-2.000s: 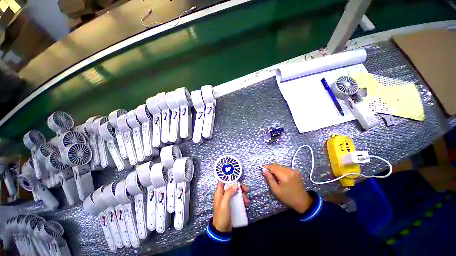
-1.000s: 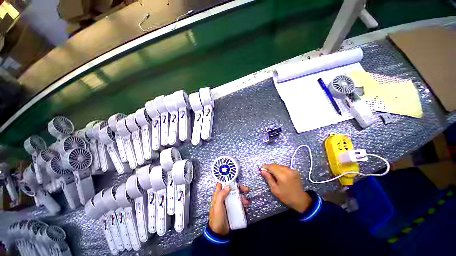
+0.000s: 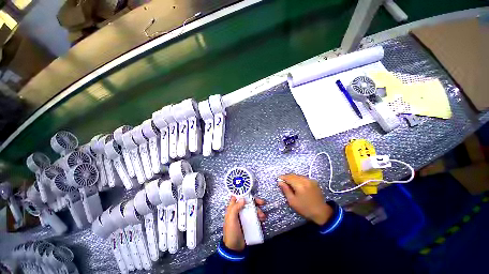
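Observation:
My left hand is closed around the handle of a white handheld fan. Its round grille faces up and shows a dark blue centre. My right hand is just to the right of the fan, apart from it, with thumb and forefinger pinched on a tiny white tip, which looks like the cable plug. The white charging cable runs from the hand's far side to a white adapter on the yellow socket block.
Rows of white fans lean together at left. A small dark metallic clump lies mid-bench. White paper holds a pen and a single fan, beside a yellow sheet. Cardboard lies far right; a green conveyor runs behind.
The view has shifted slightly, moving the bench items a little left in the picture. Both hands keep the same hold, and the held fan has tilted slightly.

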